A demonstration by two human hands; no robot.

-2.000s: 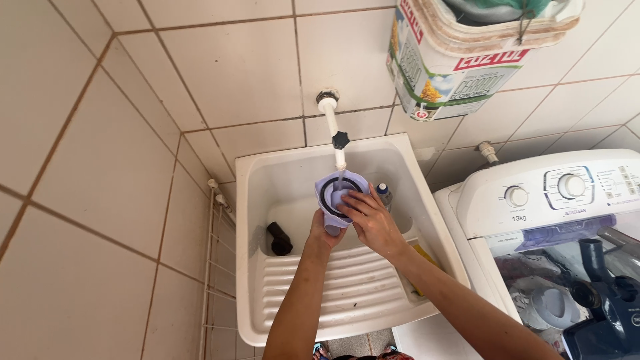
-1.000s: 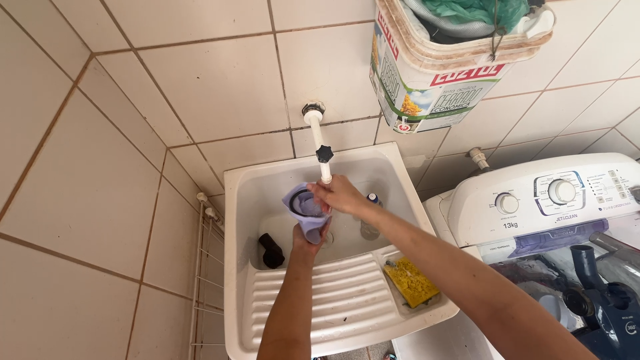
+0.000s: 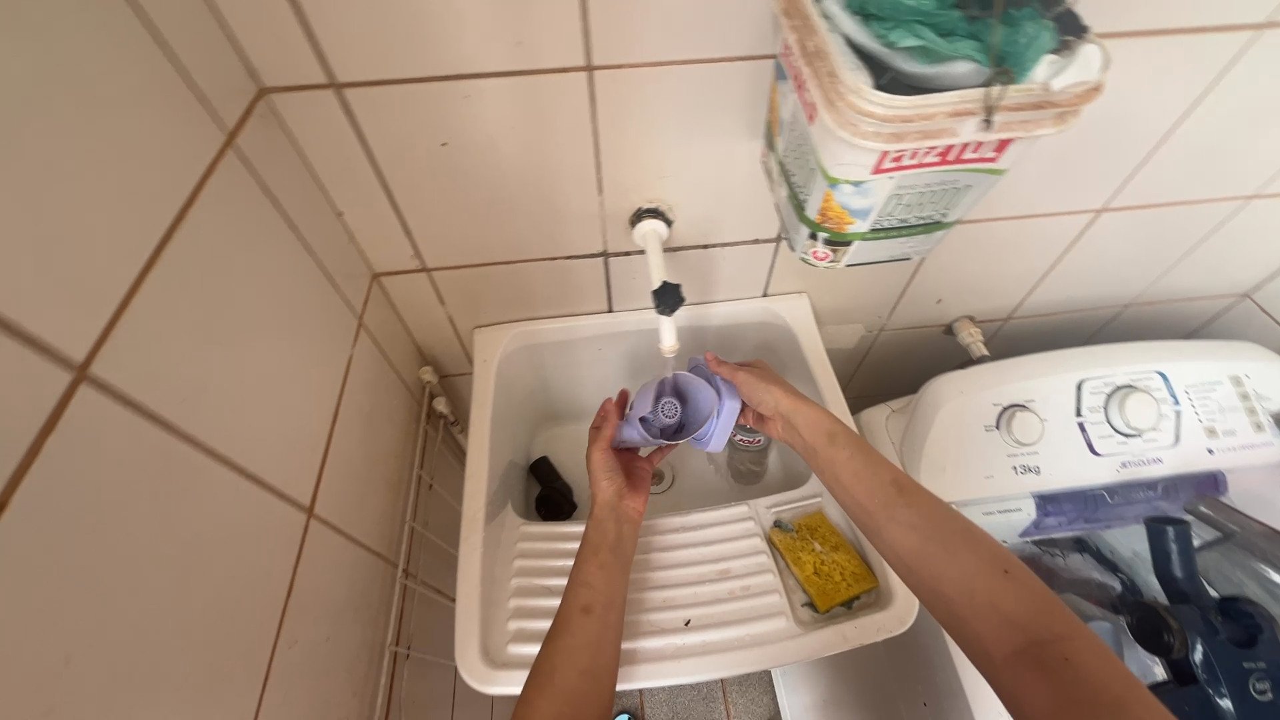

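Note:
Both hands hold a lilac plastic part with a round grille inside (image 3: 690, 405) under the white faucet (image 3: 667, 330), over the basin. My left hand (image 3: 620, 465) grips its left end from below. The fingers of my right hand (image 3: 755, 395) close on its squarish flange at the right. A thin stream from the faucet seems to reach the part. Below my right hand a clear bottle (image 3: 747, 460) stands in the basin. A black plastic fitting (image 3: 552, 490) lies at the basin's left, and a yellow sponge (image 3: 823, 562) rests in the tray at the front right.
The white laundry sink (image 3: 640, 675) has a ribbed washboard in front. To its right stands a washing machine (image 3: 1000, 430), with dark blue and clear plastic parts on top. A plastic tub (image 3: 880, 190) hangs on the tiled wall. A white wire rack (image 3: 415, 560) is at the left.
The lilac part has turned, so its inside and grille now face up. My right hand has moved from beside the faucet's outlet to the part's right flange.

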